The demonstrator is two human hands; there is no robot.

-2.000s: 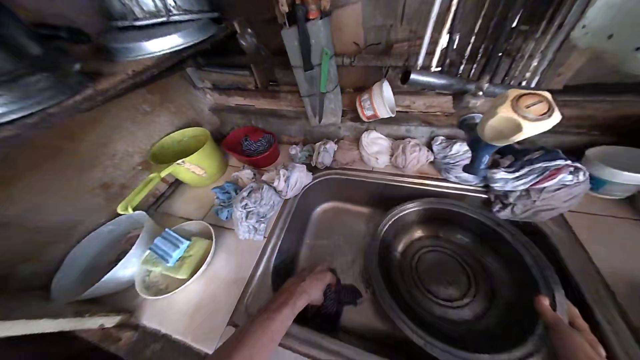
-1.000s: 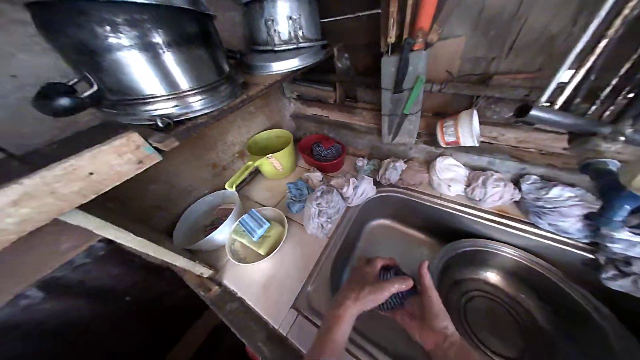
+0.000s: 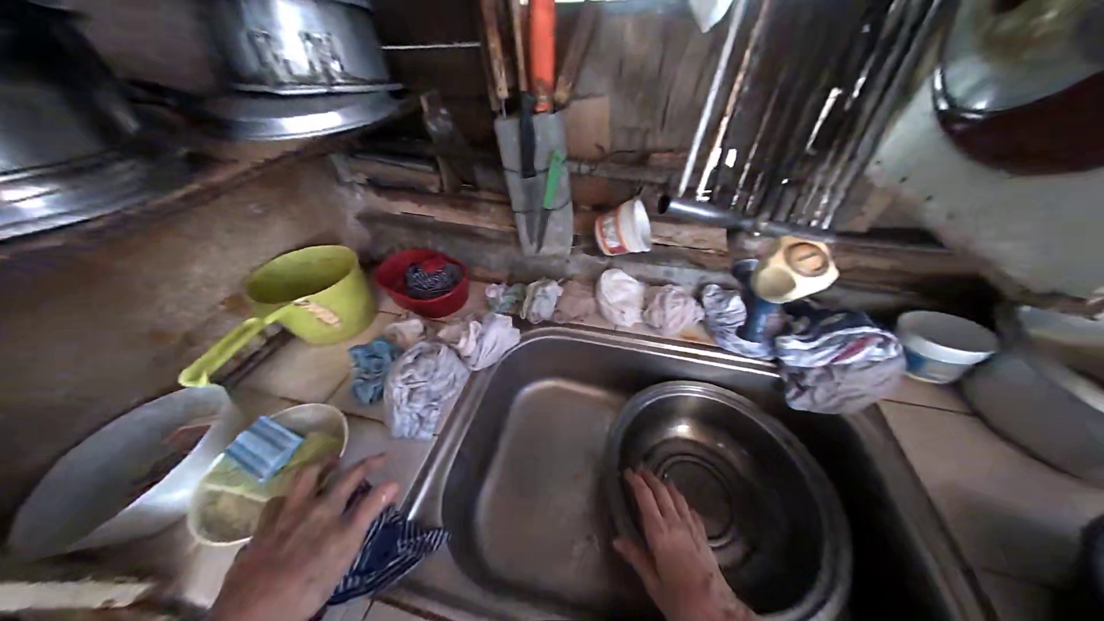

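My left hand point(image 3: 306, 539) is over the tiled counter left of the sink, fingers spread, against a dark blue striped cloth point(image 3: 388, 552); whether it grips the cloth is hard to tell. The cloth lies at the edge of the steel sink point(image 3: 552, 466). My right hand point(image 3: 677, 543) rests with fingers apart on the near left rim of a round metal basin point(image 3: 724, 483), which stands inside the sink. A blue striped bar point(image 3: 264, 448) sits with a yellow-green piece in an oval bowl point(image 3: 211, 517) beside my left hand.
Wrung cloths point(image 3: 621, 297) line the sink's back edge. A green dipper point(image 3: 315, 293), a red bowl point(image 3: 423, 283) and a grey basin point(image 3: 121, 466) stand left. A tap pipe point(image 3: 759, 302) and a white tub point(image 3: 944, 345) are right; pots point(image 3: 302, 69) stand on a shelf upper left.
A second ago both hands were together over the sink, holding the dark cloth. Now the hands are apart, the cloth is on the left counter edge and my right hand is at the metal basin.
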